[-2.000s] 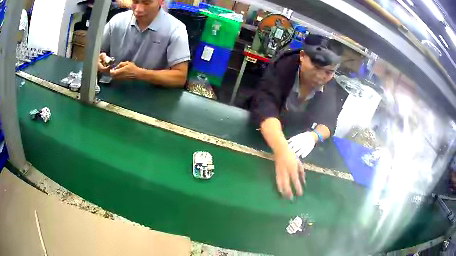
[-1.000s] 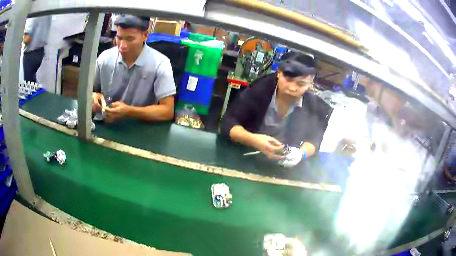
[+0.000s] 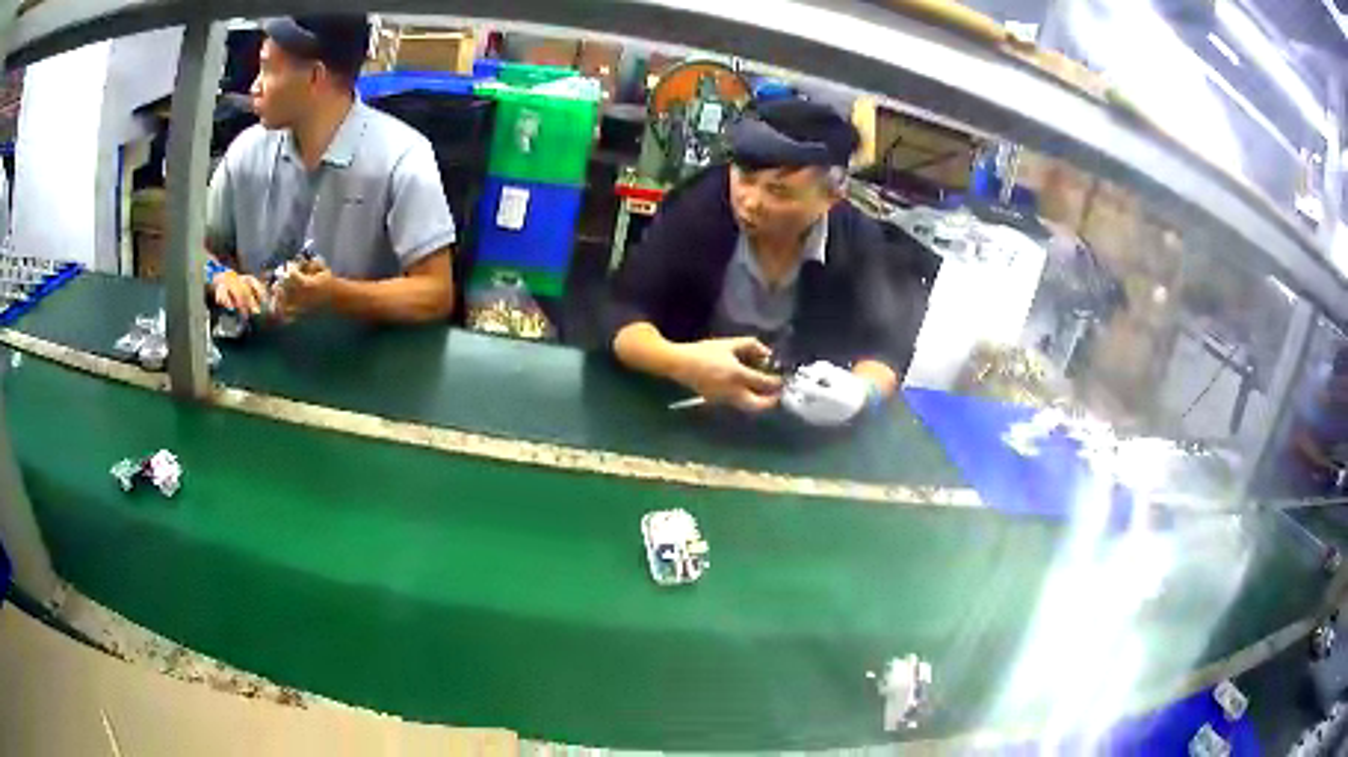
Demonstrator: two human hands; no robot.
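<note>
Neither of my hands is in view. A white open housing [image 3: 674,547] with small coloured and dark parts inside lies on the green conveyor belt [image 3: 444,540], near the middle. A white unit [image 3: 905,691] lies on the belt closer to me at the right; its details are blurred. A small white and dark unit [image 3: 150,473] lies on the belt at the far left.
Two workers sit opposite; the one in dark clothing wears a white glove [image 3: 828,395] and holds a pale stick [image 3: 688,402]. Metal posts [image 3: 189,207] and an overhead rail frame the line. Cardboard [image 3: 222,717] lies near me. Blue sheet [image 3: 961,444] at right holds pale units.
The opposite worker's bare hand has drawn back from the belt and both their hands now hold something. The view has shifted. The grey-shirted worker's head has turned to the left.
</note>
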